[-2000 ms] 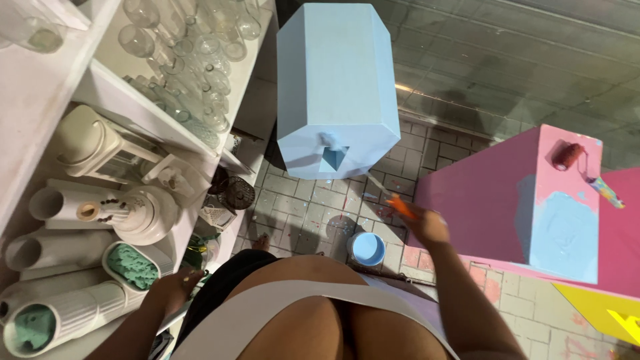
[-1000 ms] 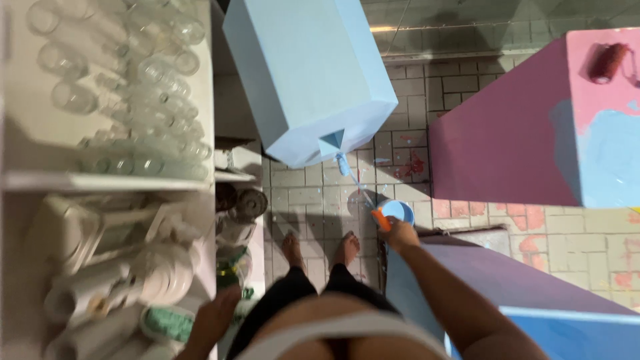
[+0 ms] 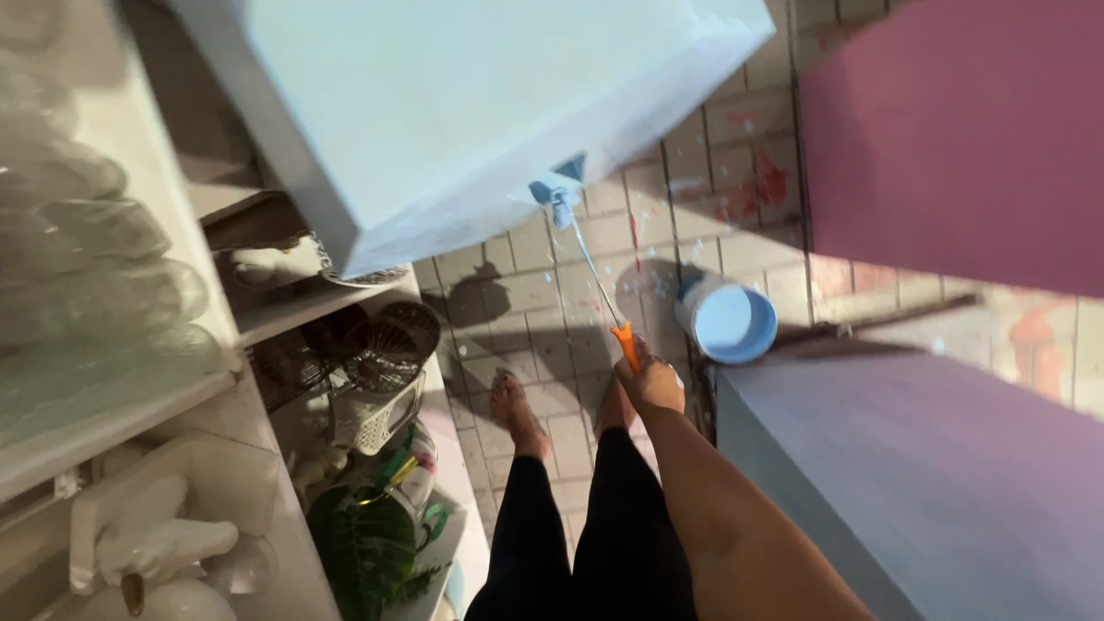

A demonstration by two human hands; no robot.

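Note:
My right hand (image 3: 653, 378) grips the orange handle of a mini paint roller (image 3: 595, 272). Its paint-covered head lies against the lower side of a large light blue angular block (image 3: 414, 112), close to a dark blue triangular patch or opening (image 3: 570, 167); which of the two I cannot tell. To the right of my hand a tub of light blue paint (image 3: 729, 321) stands on the tiled floor. My left hand is out of view.
White shelves (image 3: 194, 336) at the left hold glass vessels (image 3: 95, 259), white ornaments, wire baskets (image 3: 392, 345) and green leaves. A pink block (image 3: 957, 138) stands at the right, a bluish-purple block (image 3: 914, 466) at the lower right. My bare feet are on paint-spattered tiles (image 3: 561, 336).
The roller, away from the block's triangle two seconds ago, is now up against the block beside it. My left hand has left the view. The view has moved closer to the block.

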